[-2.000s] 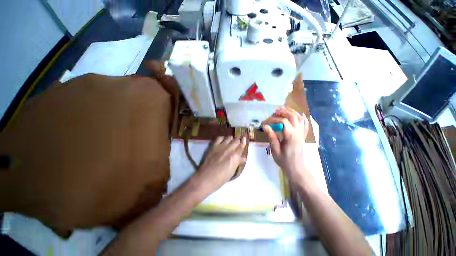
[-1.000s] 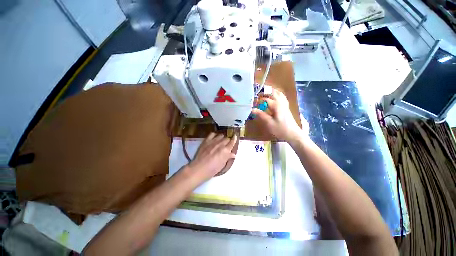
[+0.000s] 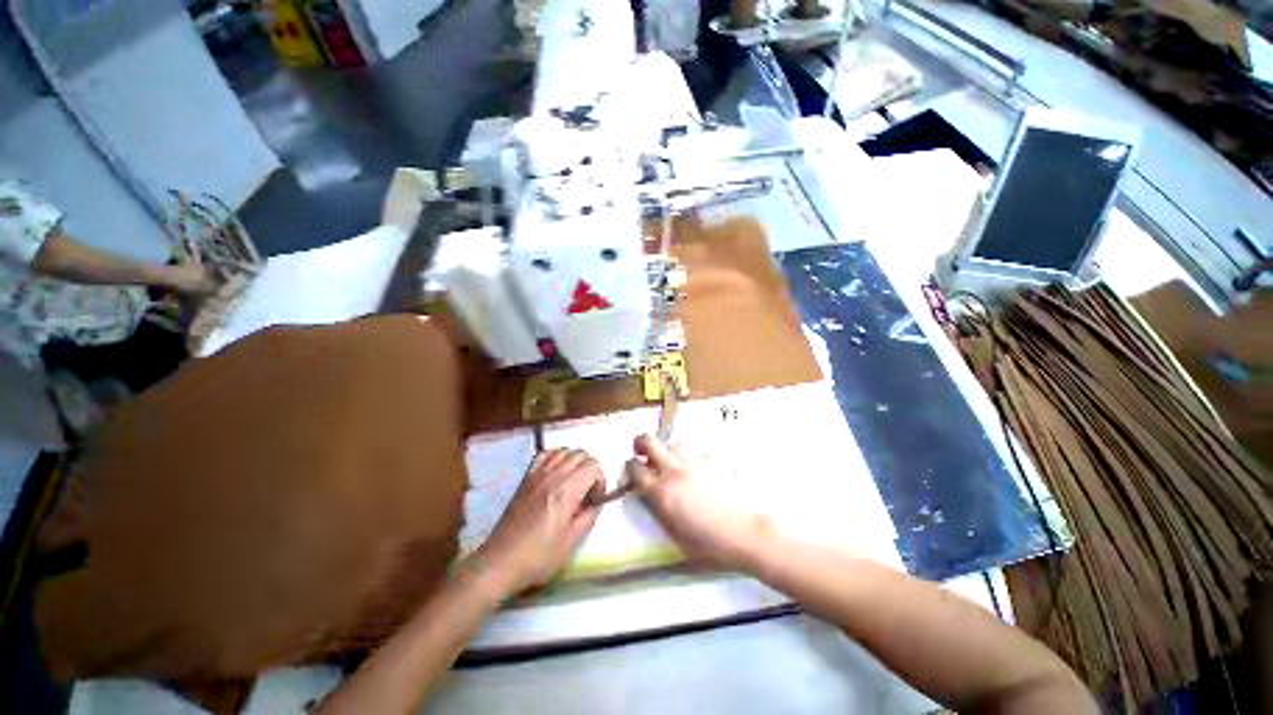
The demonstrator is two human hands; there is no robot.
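The narrow brown handle strap [image 3: 670,415] hangs in a loop from the yellow clamp [image 3: 665,376] under the white sewing machine head [image 3: 582,307]. My left hand [image 3: 549,514] holds the bottom of the loop over the white template plate [image 3: 761,482]. My right hand [image 3: 677,499] pinches the strap just to the right of it, below the clamp. A flat brown bag panel [image 3: 736,314] lies under the head and extends to its right. No turquoise tool can be made out in my right hand.
A big brown panel pile [image 3: 265,489] lies left of the template. A dark shiny plate [image 3: 914,433] is at right, with many brown straps [image 3: 1131,475] and a screen [image 3: 1050,196] beyond. Another person's hand [image 3: 182,277] is at the far left beside more straps.
My right hand has come down from beside the machine head to the strap loop; the turquoise tool no longer shows. My left hand has moved down and away from the clamp. The view has shifted.
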